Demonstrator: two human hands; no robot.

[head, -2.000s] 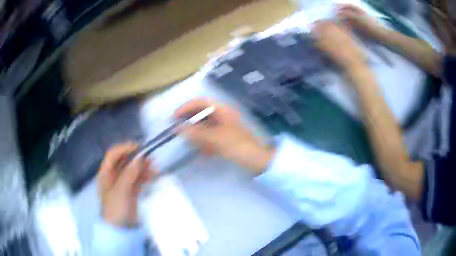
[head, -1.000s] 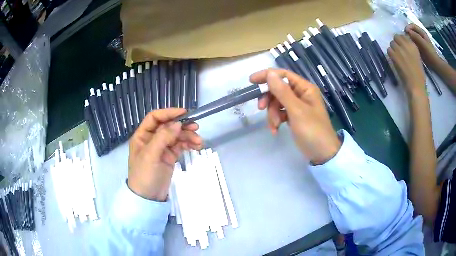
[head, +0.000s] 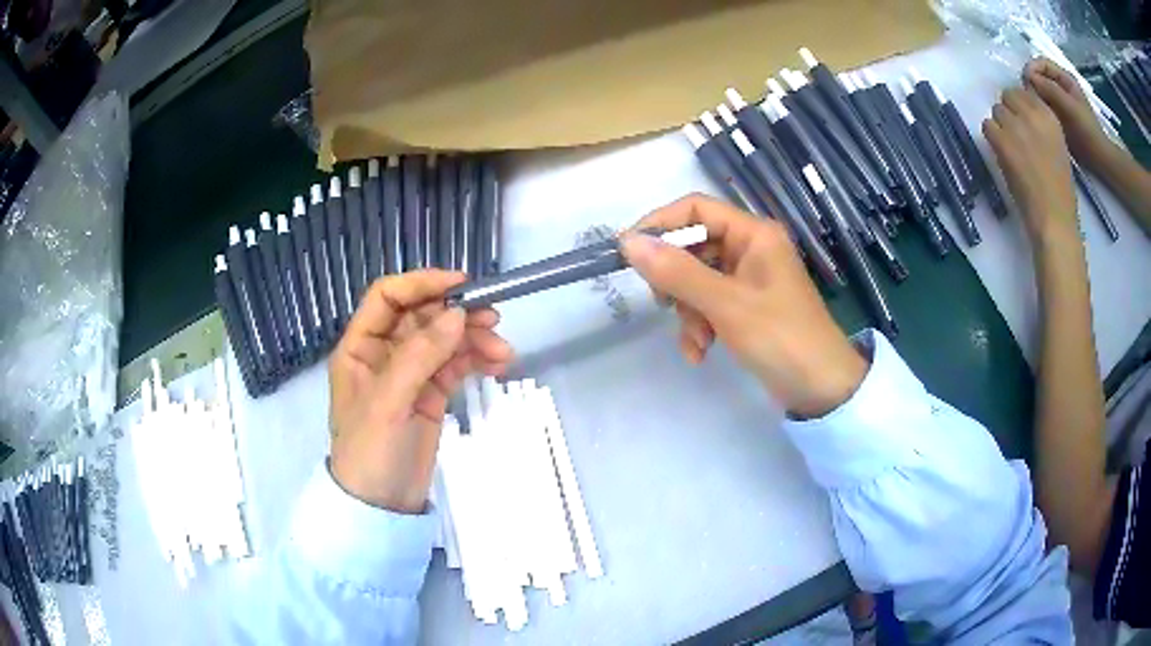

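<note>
A dark tube point(head: 543, 275) with a white tip at its right end is held between my two hands, above the white work sheet. My left hand point(head: 407, 372) grips its left end with thumb and fingers. My right hand point(head: 745, 297) pinches it near the right end, and the white tip point(head: 685, 236) sticks out past the thumb. White rods point(head: 511, 505) lie in a pile below my hands. Dark tubes with white tips point(head: 341, 246) stand in a neat row at the left. A looser pile of such tubes point(head: 839, 152) lies at the right.
Brown paper point(head: 568, 76) lies behind the rows. A second group of white rods point(head: 189, 473) and thin dark pieces point(head: 48, 524) lie left. Crumpled clear film point(head: 57, 278) is at the far left. Small metal parts point(head: 601, 240) lie behind the held tube. Another person's hands point(head: 1029, 145) are at the right.
Compared with a second ago, my right hand has shifted slightly left and down along the tube. More of the white tip now shows. My left hand has stayed nearly in place.
</note>
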